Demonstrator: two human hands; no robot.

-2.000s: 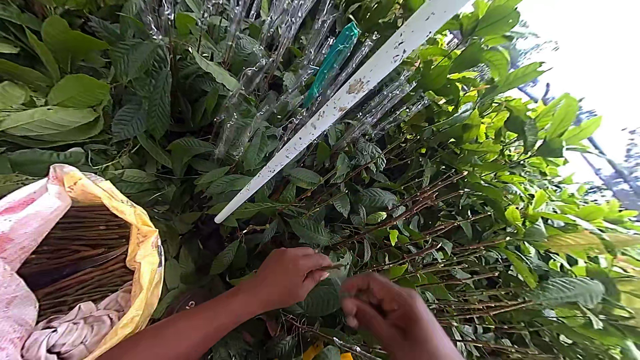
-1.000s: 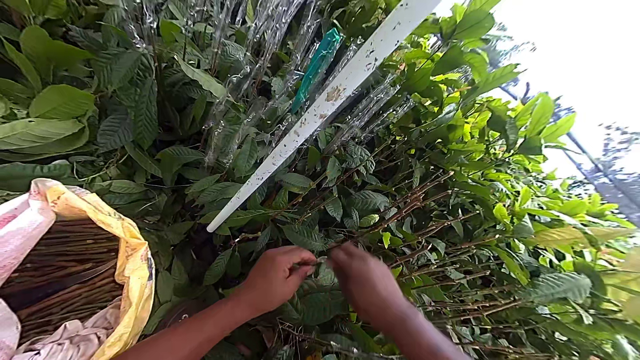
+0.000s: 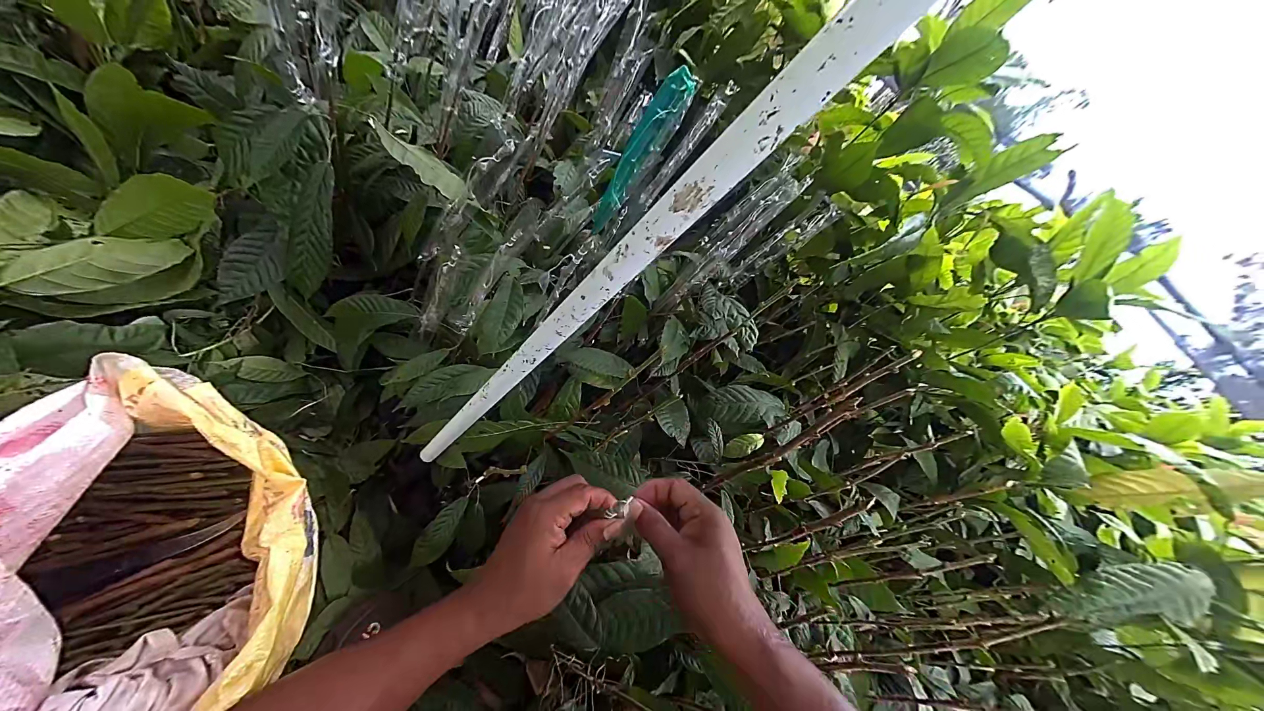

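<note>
My left hand (image 3: 548, 543) and my right hand (image 3: 696, 553) meet low in the middle of the view, fingertips almost touching. Between them they pinch a small piece of clear plastic film (image 3: 620, 510), partly hidden by the fingers. Leafy plants with thin woody stems (image 3: 820, 425) surround both hands. Beyond the hands, several stems are wrapped in clear plastic sleeves (image 3: 553, 89), and one wrap is green plastic (image 3: 647, 143). At the lower left an open woven sack (image 3: 281, 523) holds many cut brown sticks (image 3: 168, 533) and a crumpled beige cloth (image 3: 163, 667).
A long white pole (image 3: 632, 252), speckled with dirt, slants over the plants from the top right down to the middle left. Dense broad leaves (image 3: 109, 262) fill the left side. Bright foliage (image 3: 1096, 247) and pale sky lie at the right.
My hands were apart two seconds ago; they have come together at the fingertips. My right hand, blurred one second ago, now shows clearly at the plastic film.
</note>
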